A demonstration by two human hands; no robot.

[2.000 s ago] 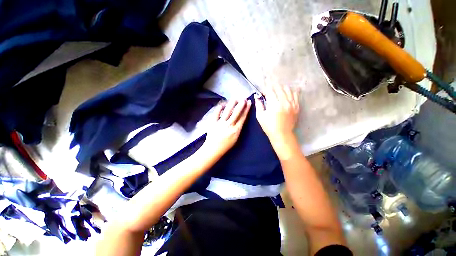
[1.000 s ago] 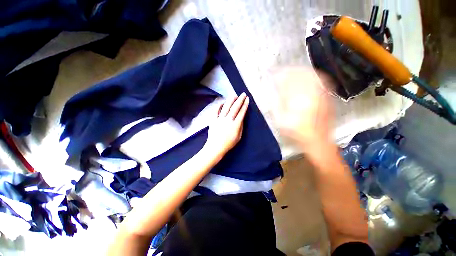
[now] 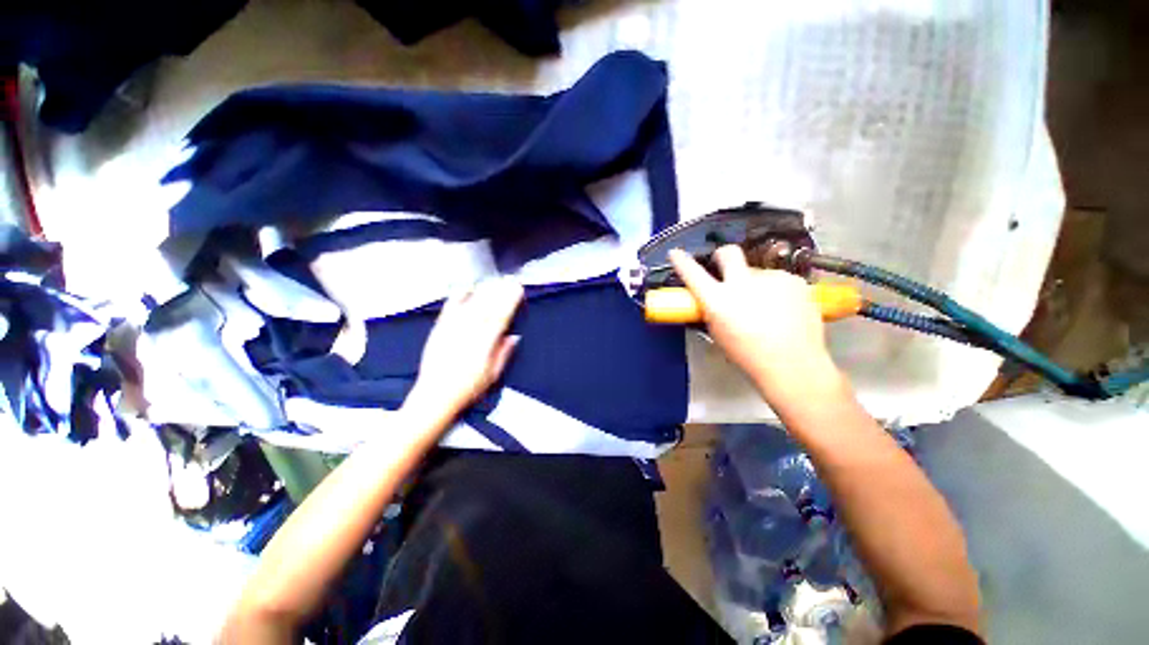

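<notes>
A navy garment panel (image 3: pixel 573 359) lies on the padded pressing table (image 3: pixel 882 139), with pale fabric showing beside and under it. More of the navy cloth lies in loose folds above. The steam iron (image 3: pixel 743 233) has its front end at the panel's right edge, near a seam line. My right hand (image 3: pixel 762 309) is closed on its orange-yellow bar handle. My left hand (image 3: pixel 466 340) rests on the cloth left of the iron, fingers bent near the seam; whether it pinches the fabric I cannot tell. The iron's soleplate underside is hidden.
Teal and black hoses (image 3: pixel 932 302) run right from the iron over the table edge. Dark cloth (image 3: pixel 114 44) lies at the far left. A navy and pale heap (image 3: pixel 51 340) is at the left. Clear plastic bottles or bags (image 3: pixel 769 504) are below the table at the right.
My right hand has taken hold of the iron and brought it left to the panel's edge. The view has turned, and the cloth appears more level. My left hand still rests on the cloth.
</notes>
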